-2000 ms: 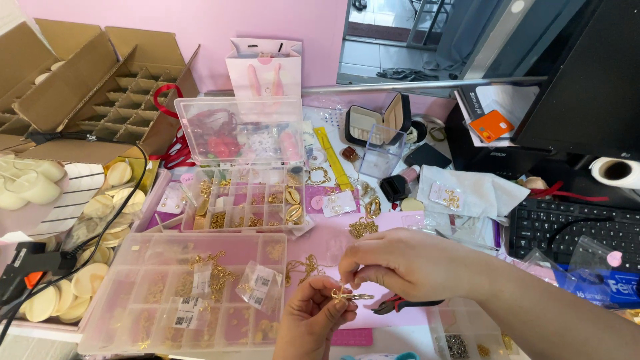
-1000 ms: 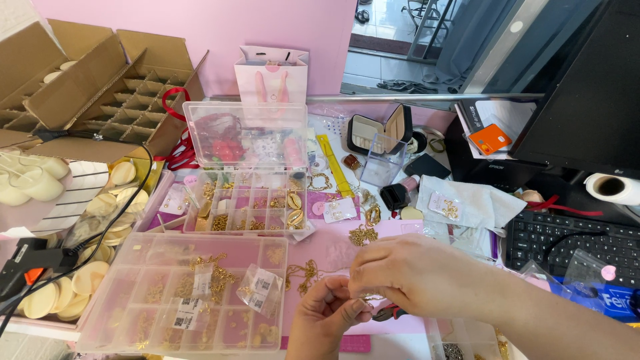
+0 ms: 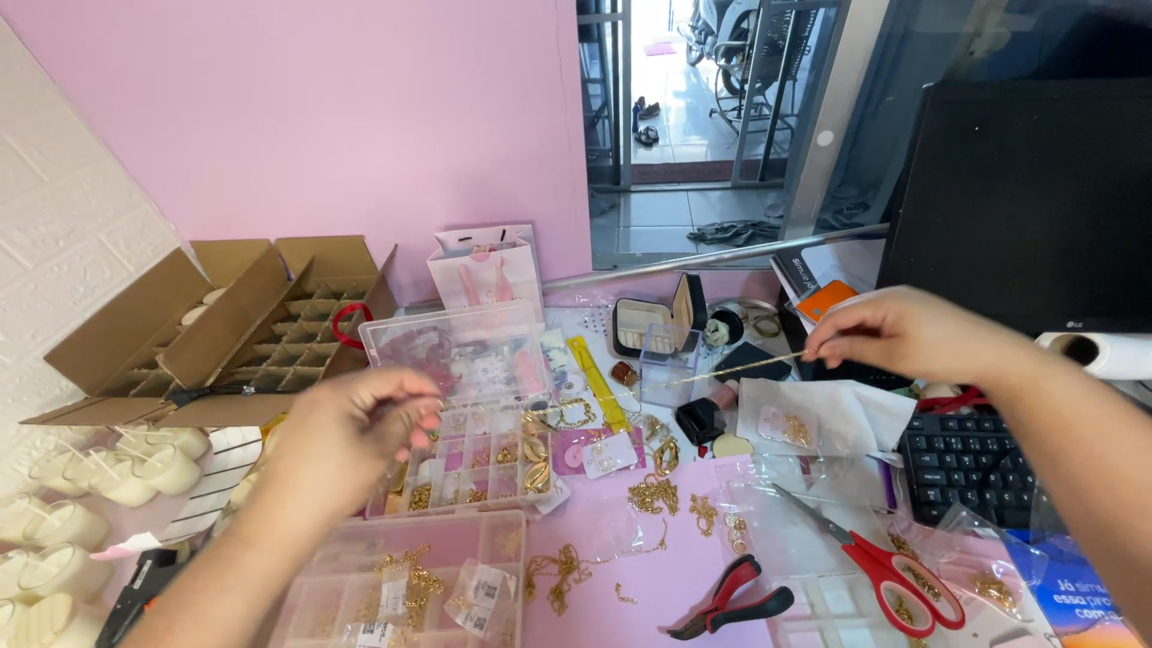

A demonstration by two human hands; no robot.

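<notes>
A thin gold-coloured chain [image 3: 756, 365] is stretched between my two hands above the worktable. My right hand [image 3: 877, 335] pinches its right end between thumb and fingers, in front of the monitor. At the other end, my left hand [image 3: 382, 423] has its fingertips together on the chain, over the compartment box; this hand is slightly blurred. Red-and-black jewellery pliers [image 3: 733, 598] lie on the pink surface below. Red-handled scissors [image 3: 886, 567] rest to their right. Piles of gold chain [image 3: 652, 493] and a short chain piece [image 3: 625, 594] lie on the pink surface.
A clear compartment box [image 3: 468, 459] with gold findings has its lid raised. A second plastic box [image 3: 333, 576] is nearer. Divided cardboard boxes [image 3: 306, 333] and white candles [image 3: 117, 477] stand left. A keyboard [image 3: 963, 459] and monitor [image 3: 1026, 207] are right, a yellow strip [image 3: 598, 382] mid-table.
My hands were close together over the pink surface; they have moved wide apart with the chain drawn out between them. The pliers, earlier at my right hand, lie on the table. The view has tilted up.
</notes>
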